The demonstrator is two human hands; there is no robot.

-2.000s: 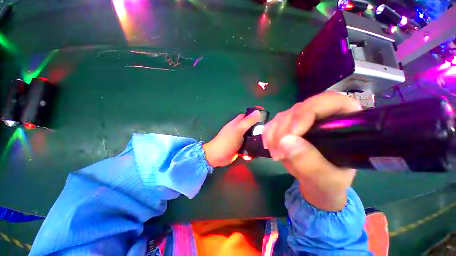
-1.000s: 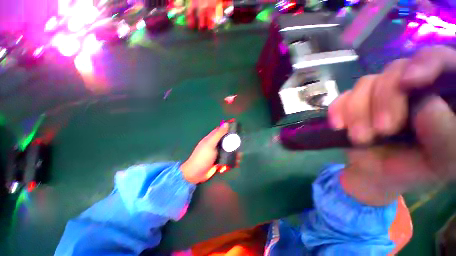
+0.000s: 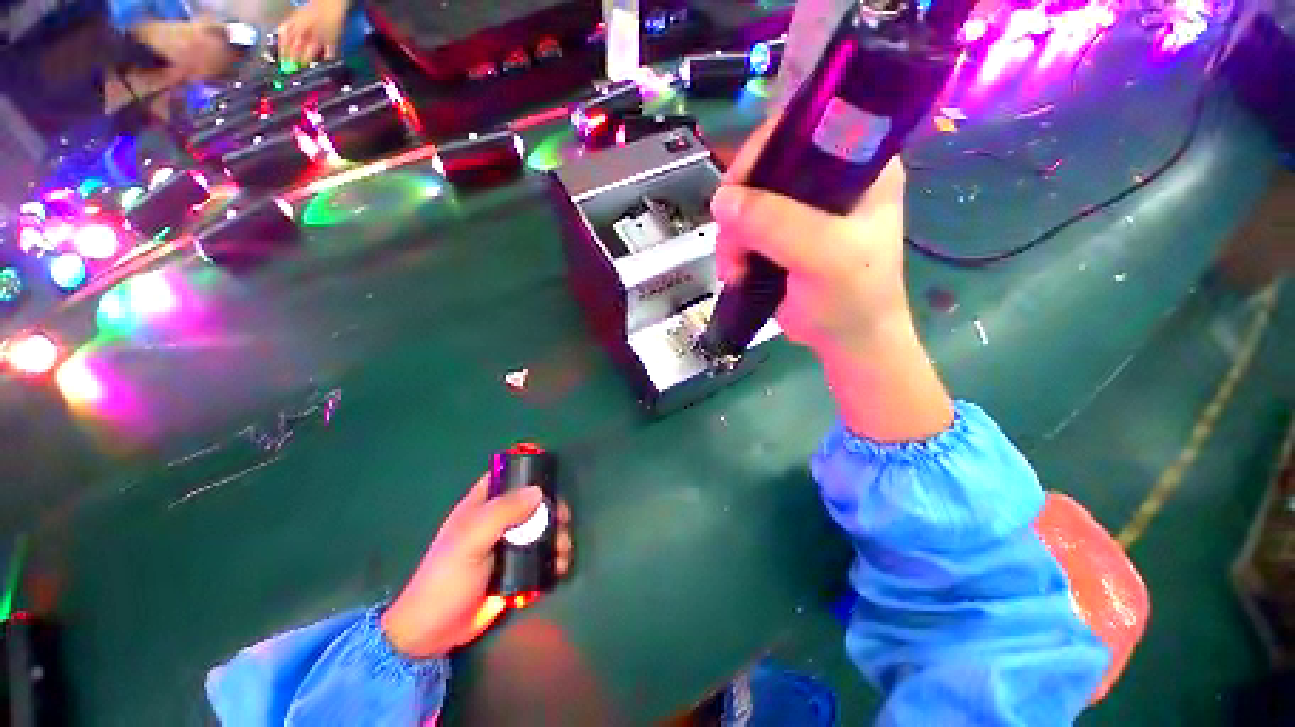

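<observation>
My left hand (image 3: 457, 571) holds a black cylindrical light unit (image 3: 523, 557) upright in the view, thumb beside a white disc (image 3: 526, 523) on its side; its ends glow red. My right hand (image 3: 831, 249) grips a thick black electric screwdriver (image 3: 838, 121) with a pale label. The screwdriver slants down to the left, its tip at the small pick-up plate (image 3: 692, 335) on the front of the screw feeder (image 3: 663, 266). Whether a screw is on the tip cannot be seen.
Several black light units (image 3: 480, 159) lie along the far side near a dark tray (image 3: 497, 31). Another person's hands (image 3: 315, 29) are at the top left. A black cable (image 3: 994, 261) curves at right. A dark unit (image 3: 26, 668) is at the lower left edge. A red-orange stool (image 3: 1096, 589) is at lower right.
The screwdriver has moved from the held unit, over to the feeder, and is now tilted steeply with its tip at the feeder front. The left hand still holds the unit. The view has shifted.
</observation>
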